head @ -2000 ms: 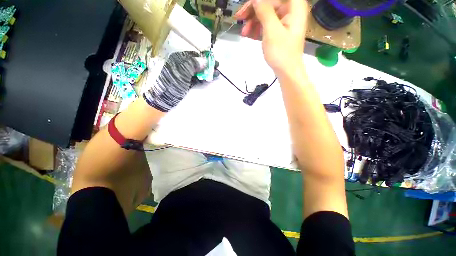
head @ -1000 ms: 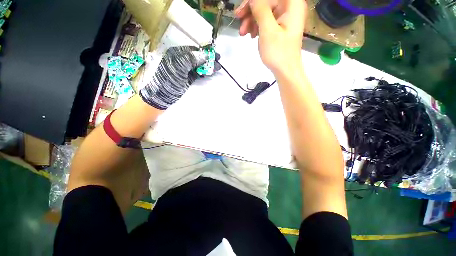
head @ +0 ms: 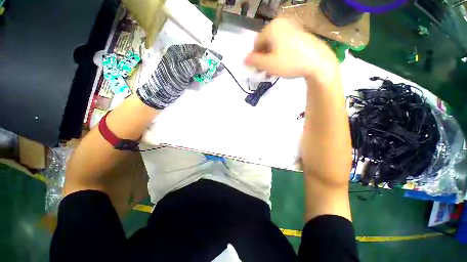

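Observation:
My left hand (head: pixel 177 71), in a striped knit glove, holds a small green circuit board (head: pixel 207 67) above the white bench (head: pixel 230 128). A thin black cable runs from the board to a tied bundle (head: pixel 259 93) lying on the bench. The dark soldering iron tip (head: pixel 214 31) points down just beyond the board, apart from it. My bare right hand (head: pixel 287 51) is raised over the bench beyond the bundle, blurred, with fingers curled. I cannot tell whether it holds anything.
A tangled black cable pile (head: pixel 397 133) in clear plastic lies at the right. Loose green boards (head: pixel 121 69) lie left of the glove, beside a large black tray (head: pixel 38 66). A yellowish hood (head: pixel 147 18) and a purple-rimmed black fan (head: pixel 340 11) stand at the far side.
My right hand has moved nearer and to the right, away from the iron tip. My left hand has drawn the board slightly left and away from the tip.

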